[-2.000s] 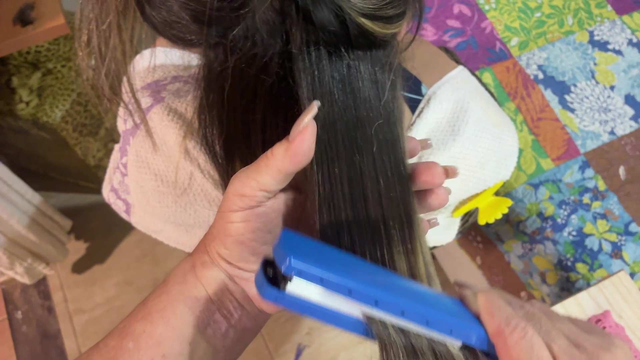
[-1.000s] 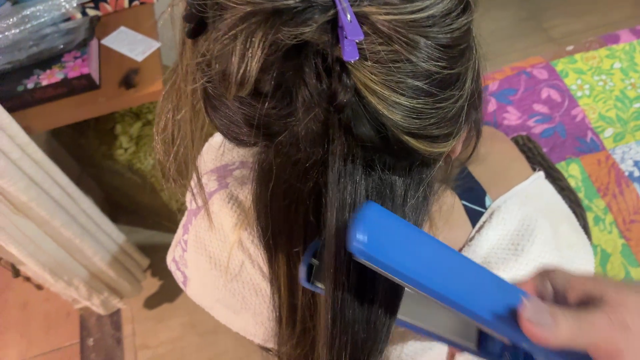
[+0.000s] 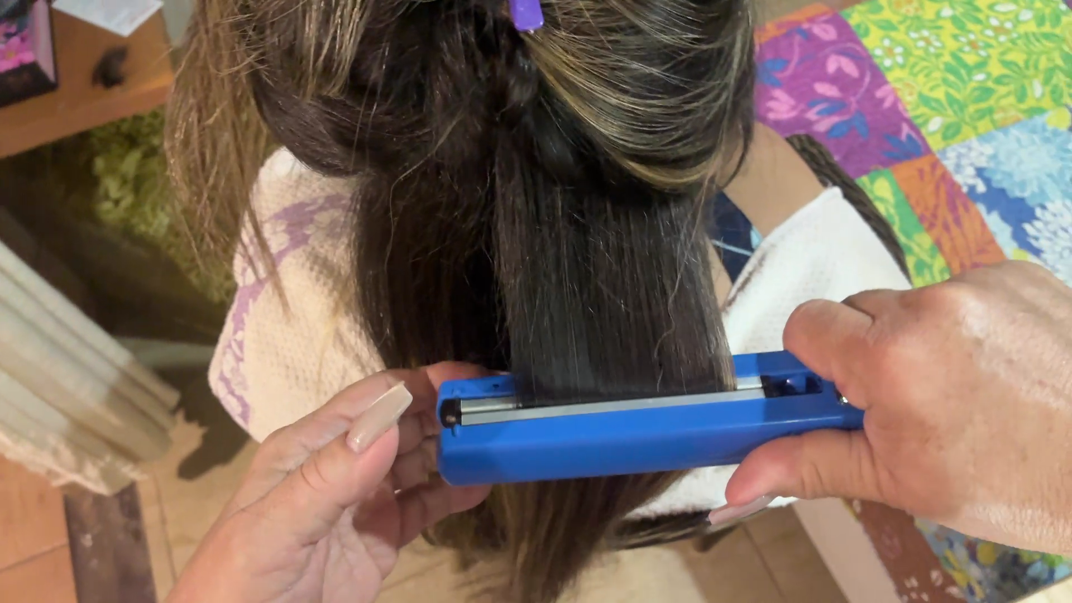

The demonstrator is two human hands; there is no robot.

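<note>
My right hand (image 3: pixel 930 394) grips a blue hair straightener (image 3: pixel 636 440) by its right end. A wide, flat section of dark hair (image 3: pixel 611 285) on a seated person's head runs between its two plates, and the lighter ends (image 3: pixel 544 528) hang below. My left hand (image 3: pixel 360 486) is at the straightener's far left end, palm up with thumb and fingers apart; its fingertips pass partly behind the tool, so whether they touch it I cannot tell. A purple hair clip (image 3: pixel 527 13) sits in the gathered upper hair.
White towels (image 3: pixel 825 251) lie over the person's shoulders. A wooden table (image 3: pixel 138 71) with a box (image 3: pixel 25 50) and a paper (image 3: pixel 109 10) stands at upper left, above a pale curtain (image 3: pixel 67 368). Patchwork fabric (image 3: pixel 837 92) spreads at the right.
The straightener, angled and parted around the hair one second ago, now lies nearly level with its plates closed on the section. My left hand, out of view then, has come in at the lower left.
</note>
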